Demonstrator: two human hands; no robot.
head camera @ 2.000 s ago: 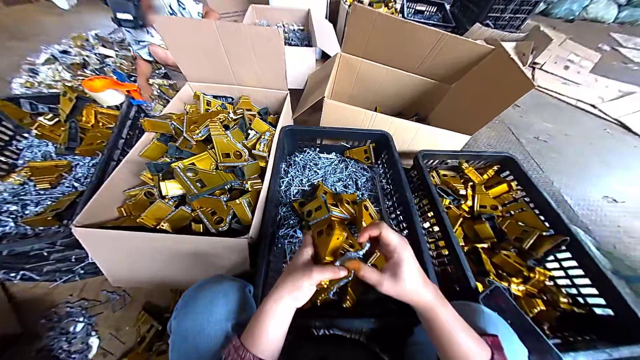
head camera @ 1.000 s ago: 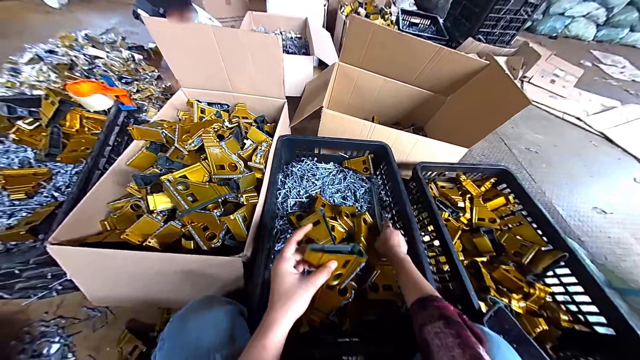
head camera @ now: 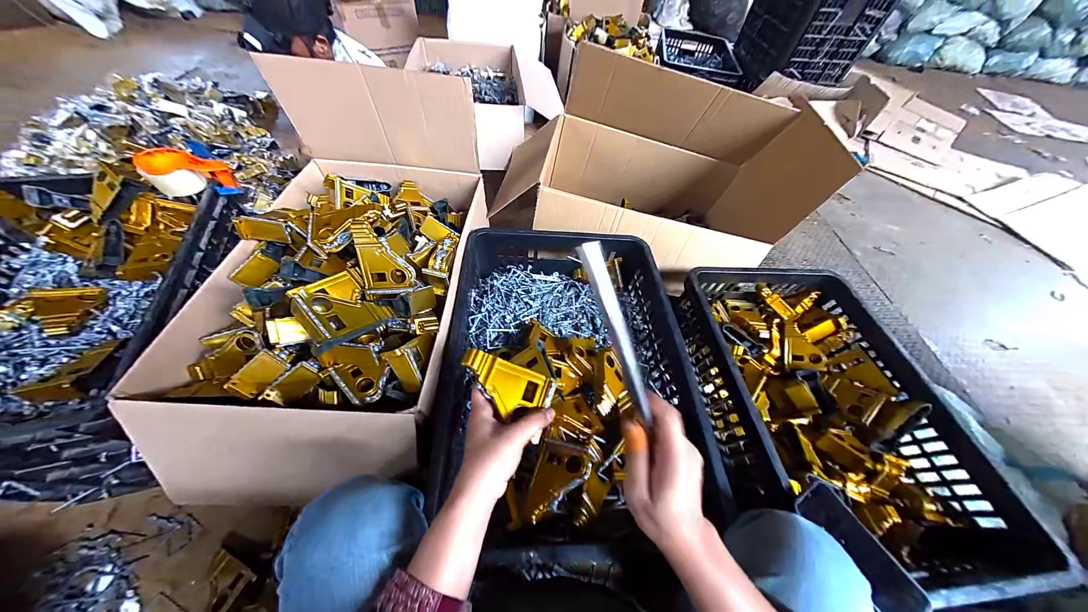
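Note:
My left hand (head camera: pixel 497 442) holds a gold-coloured metal bracket (head camera: pixel 510 384) over the middle black plastic crate (head camera: pixel 455 340). In my right hand (head camera: pixel 667 476) is a long, flat-looking silver metal tool (head camera: pixel 614 319), raised and tilted with its far end up and to the left; its exact kind I cannot tell. Tool and bracket are apart. Beneath my hands, more gold brackets (head camera: pixel 557 476) lie in the crate's near part, and a heap of silver screws or pins (head camera: pixel 535 302) fills its far part.
An open carton (head camera: pixel 272 450) heaped with gold brackets stands left of the crate. Another black crate (head camera: pixel 858 297) of brackets is at right, and an open carton (head camera: pixel 637 225) behind. An orange-and-white object (head camera: pixel 174 170) lies upper left. A person (head camera: pixel 310 34) is beyond the cartons.
Two seconds ago both my hands were together at a bracket. One second ago my right hand was low at the crate's right side with the tool; now it holds the tool up beside the bracket.

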